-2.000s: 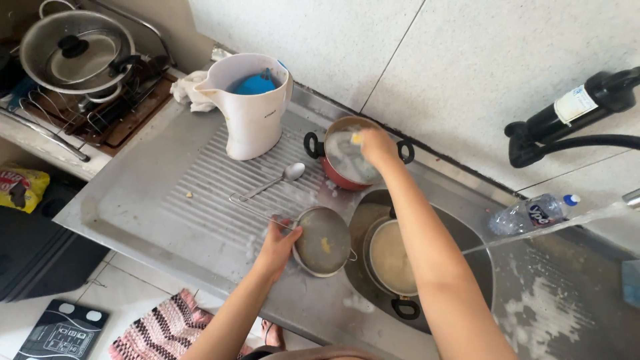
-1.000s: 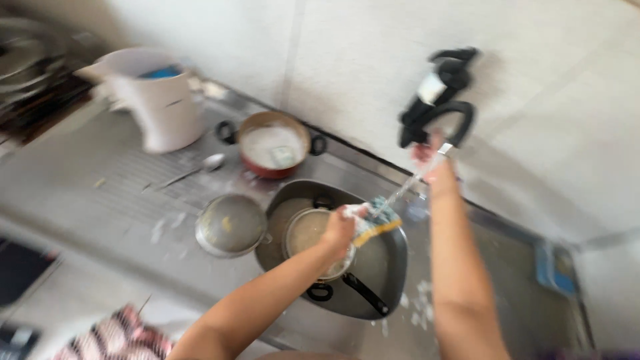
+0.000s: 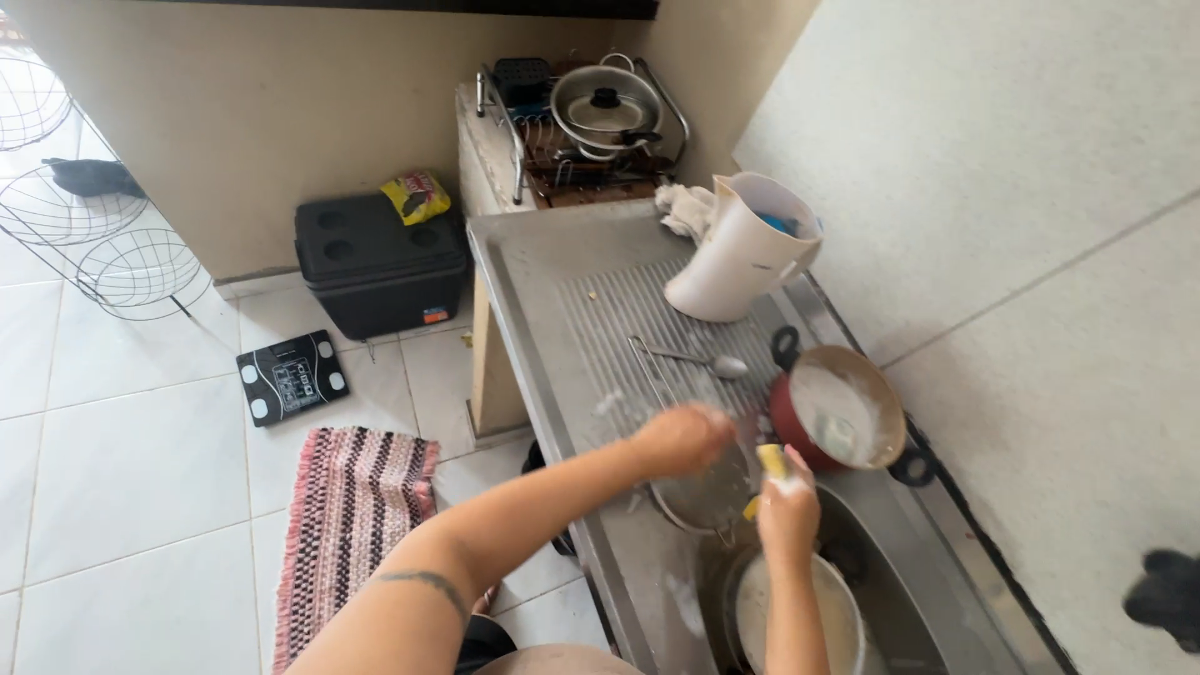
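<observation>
My right hand (image 3: 789, 511) grips a yellow sponge (image 3: 773, 462) with suds on it, between the strainer and the red pot. My left hand (image 3: 689, 441), blurred, is over the upper edge of a mesh strainer (image 3: 698, 492); its grip cannot be made out. The strainer lies on the steel drainboard beside the basin. A metal spoon (image 3: 727, 367) rests near its handle. The red pot (image 3: 797, 422) with black handles holds suds and a pale item. Below my right hand, a pot of cloudy liquid (image 3: 834, 609) stands in the sink basin (image 3: 891, 581).
A white plastic jug (image 3: 741, 253) with something blue inside stands on the ribbed drainboard, beside a crumpled white cloth (image 3: 689, 211). Beyond is a dish rack (image 3: 518, 155) with a lidded pan (image 3: 607, 108). A black cooler (image 3: 380, 267), scale (image 3: 292, 378) and striped rug (image 3: 352, 534) are on the floor.
The view has swung left. My right hand has left the tap and now holds the sponge. My left hand, which held the sponge over the basin, has moved to the strainer.
</observation>
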